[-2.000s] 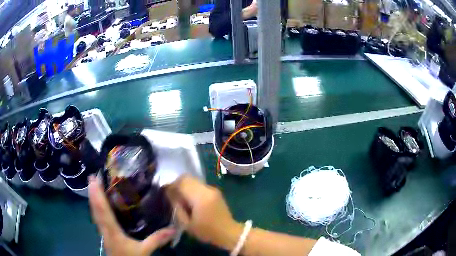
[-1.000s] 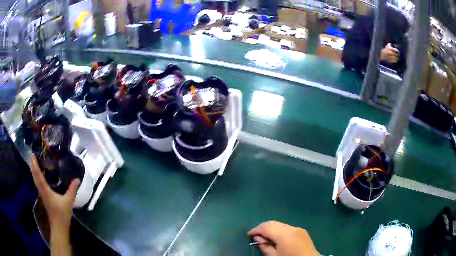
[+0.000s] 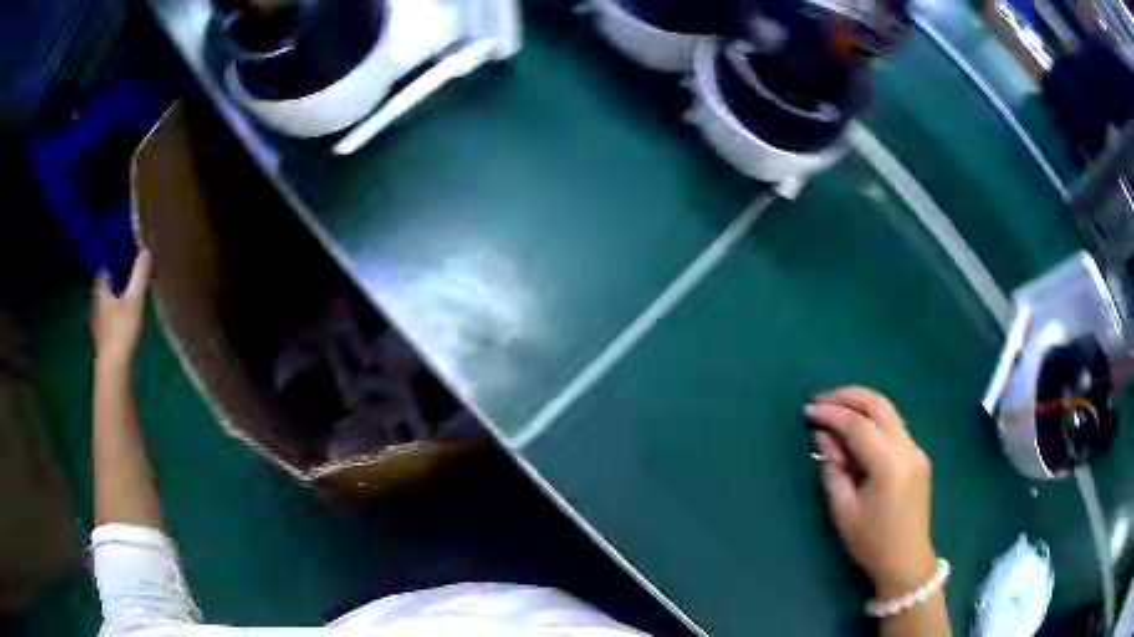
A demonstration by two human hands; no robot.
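My left hand (image 3: 121, 311) is at the outer rim of a brown open carton (image 3: 174, 237) at the left, below the bench. Thumb and fingers look apart; whether they grip the rim is unclear. Dark and greyish shapes lie inside the carton, too dim to name. My right hand (image 3: 877, 479) is over the green bench (image 3: 696, 436), fingers curled, with a small pale tip of a thin tool showing between them. The tool is mostly hidden.
A camera unit (image 3: 305, 106) stands at the bench edge, top left. More units (image 3: 771, 125) stand at the top. A base housing (image 3: 1057, 373) with orange leads is at the right, near a white thread coil (image 3: 1014, 591). A blue crate (image 3: 93, 162) is beyond the carton.
The view has swung left and down. My left hand has let go of the camera unit, which now stands at the bench edge, and has moved to the carton. My right hand stays over the bench.
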